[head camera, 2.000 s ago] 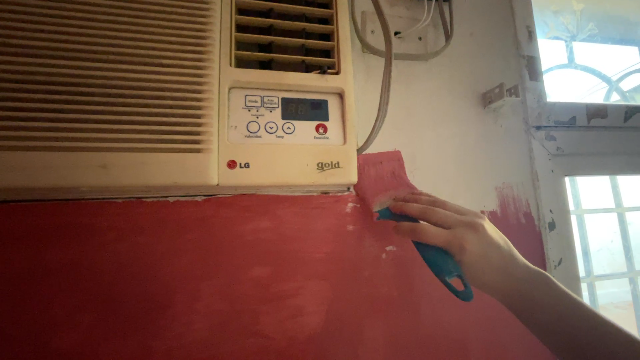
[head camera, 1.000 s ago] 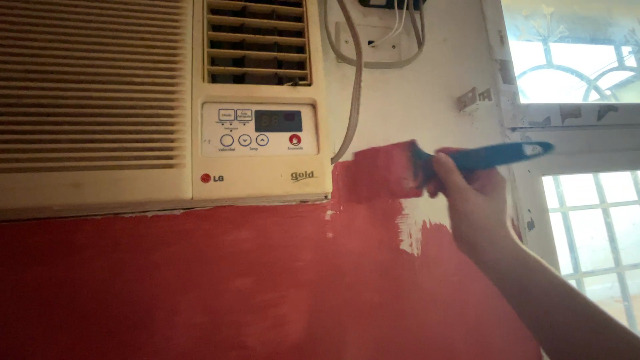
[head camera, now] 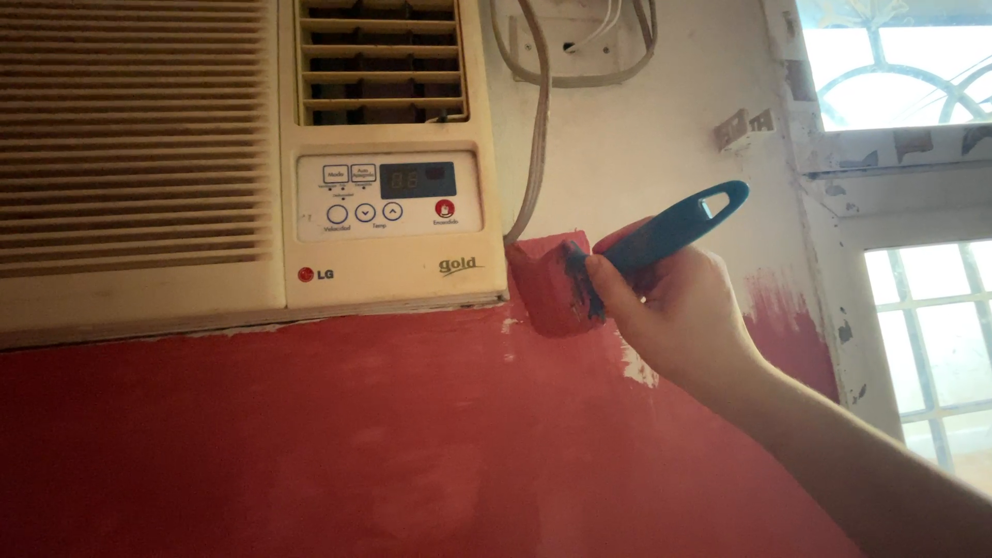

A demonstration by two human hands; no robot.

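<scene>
My right hand [head camera: 682, 310] is closed around a paintbrush with a blue plastic handle [head camera: 666, 232], whose looped end points up and to the right. Red paint covers the bristles [head camera: 550, 291], which lie against the wall just right of the LG air conditioner's [head camera: 387, 279] lower corner. Below the unit the wall is painted red [head camera: 349, 434]; above and right of the brush it is off-white [head camera: 643, 147]. A pale unpainted patch [head camera: 639, 368] shows under my hand. My left hand is out of the picture.
A grey cable [head camera: 539, 132] runs down beside the air conditioner to its lower edge. Above it, a wall plate [head camera: 570, 46] has wires coming out. A small bracket [head camera: 742, 130] sticks out near the window frame [head camera: 914, 209], which has chipped paint. Barred windows stand at the right.
The brush handle has swung from pointing down-right, through nearly level, to up-right. Since the first frame, red paint has spread over the wall beside the unit's corner.
</scene>
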